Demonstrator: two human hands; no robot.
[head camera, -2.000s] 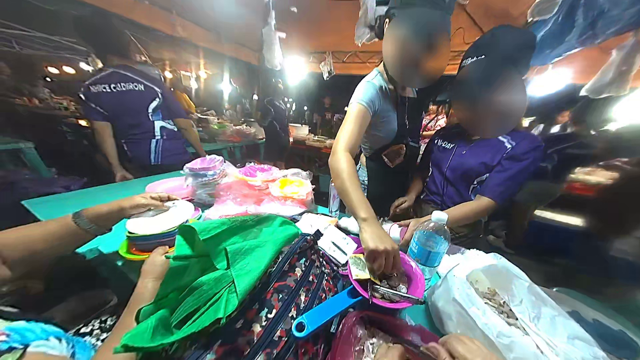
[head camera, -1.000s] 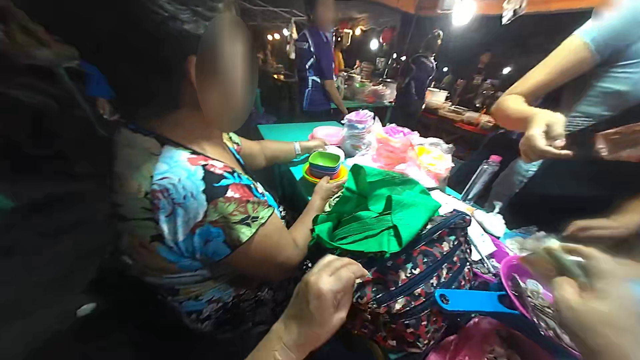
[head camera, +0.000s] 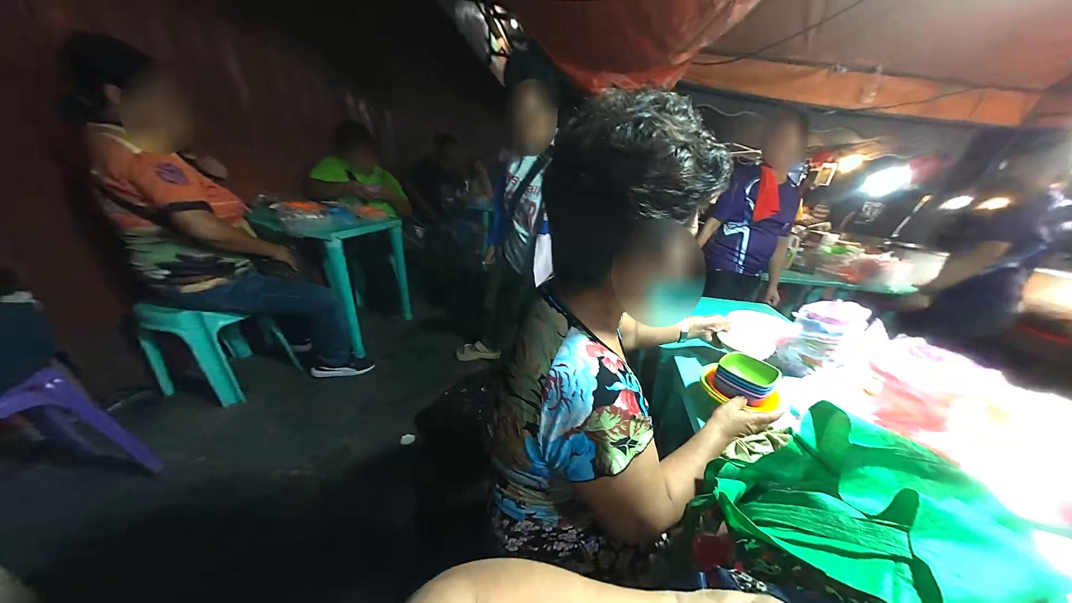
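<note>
Neither of my hands shows; only a bare forearm (head camera: 511, 582), which looks like mine, crosses the bottom edge. Just above it and to the right, a green fabric bag (head camera: 904, 511) lies over a dark patterned bag. Beside me a seated person in a floral top (head camera: 603, 402) supports a stack of small square plastic bowls (head camera: 745, 373), green uppermost, on yellow and orange dishes. That person's other hand touches a pale round plate (head camera: 754, 333) on the teal table (head camera: 691, 368). A plastic-wrapped stack of containers (head camera: 829, 331) stands behind the plate.
Red and white plastic packages (head camera: 930, 385) lie in glare at right. Farther left are a teal stool (head camera: 201, 322) with a seated person, another teal table (head camera: 335, 230) and a purple stool (head camera: 75, 410). Several people stand or sit behind.
The view has swung far left; the pink bowl and blue handle have left the frame. The hand seen reaching beside the green bag a second ago no longer shows.
</note>
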